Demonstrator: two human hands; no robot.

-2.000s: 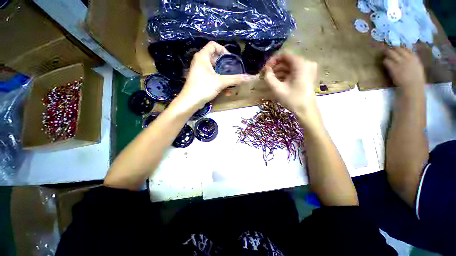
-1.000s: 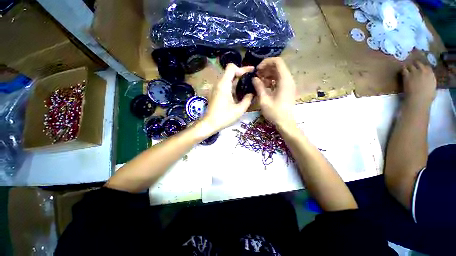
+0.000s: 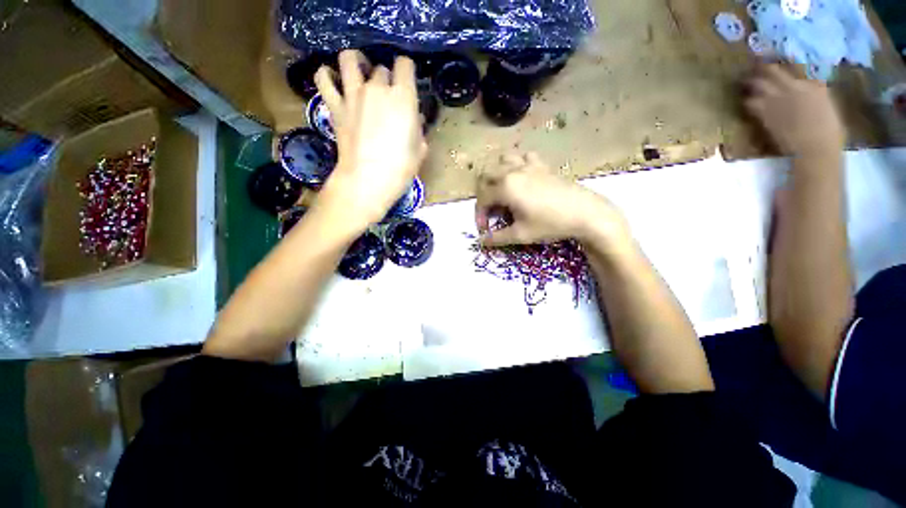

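Note:
Round black plastic housings (image 3: 409, 242) lie in a loose heap at the left centre, some on the white sheet and some on the cardboard. My left hand (image 3: 376, 134) is over the heap with its fingers spread, and it hides some housings; no housing is visibly gripped. A tangled pile of thin red and dark wired components (image 3: 546, 263) lies on the white sheet at the centre. My right hand (image 3: 536, 203) is at the upper left of this pile with fingers curled down; its fingertips are partly hidden, so a grip cannot be seen.
A clear bag of black parts (image 3: 437, 25) lies behind the housings. A cardboard box (image 3: 174, 213) of red and silvery parts stands left. White discs (image 3: 820, 40) lie upper right, near another person's hand (image 3: 800, 109). Brown cardboard (image 3: 616, 99) and a white sheet (image 3: 676, 243) cover the bench.
My hands held a black housing together and have parted. My left hand has moved up and left to the heap; my right hand has moved down to the wire pile.

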